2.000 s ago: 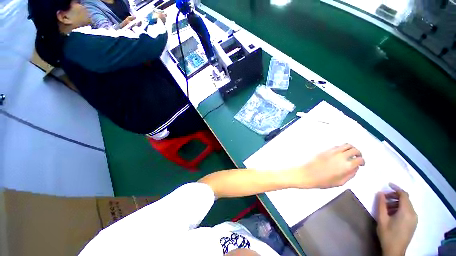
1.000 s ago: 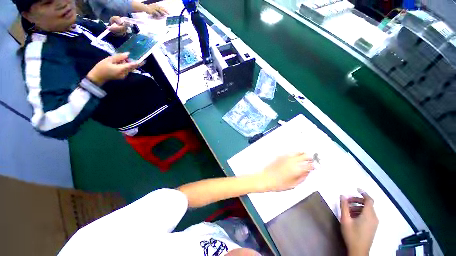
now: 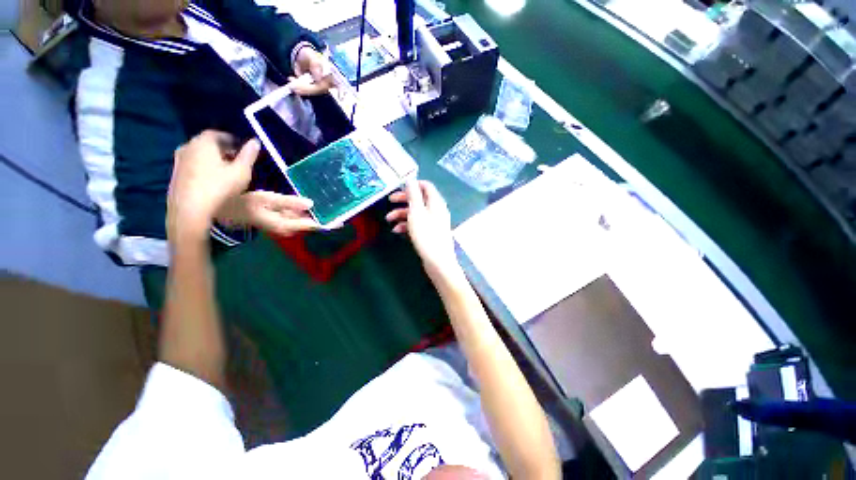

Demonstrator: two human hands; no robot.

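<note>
The white housing [image 3: 405,163] with a green circuit board [image 3: 338,180] is tilted in the air at upper centre, held by a neighbouring person's two hands. It has an open dark section beside the board. My right hand [image 3: 424,217] is at its near right corner, fingers curled; whether it grips the rim is unclear. My left hand [image 3: 202,178] is raised, blurred and empty, left of the housing with a small gap, thumb and fingers apart. The grey-brown fixture [image 3: 596,333] lies on the white sheet [image 3: 526,234], with a white square [image 3: 635,424] on its near part.
A black-sided metal box [image 3: 460,84], a crinkled clear bag [image 3: 486,153] and a smaller clear one [image 3: 513,101] are at the bench's far left. Dark modules [image 3: 779,389] lie at lower right, partly behind a blurred blue-black shape [image 3: 807,414]. A red stool [image 3: 324,253] is below.
My hands have left the white sheet and moved left to the housing. The neighbouring person has brought the housing with the board towards me. More of the fixture and its white square now shows.
</note>
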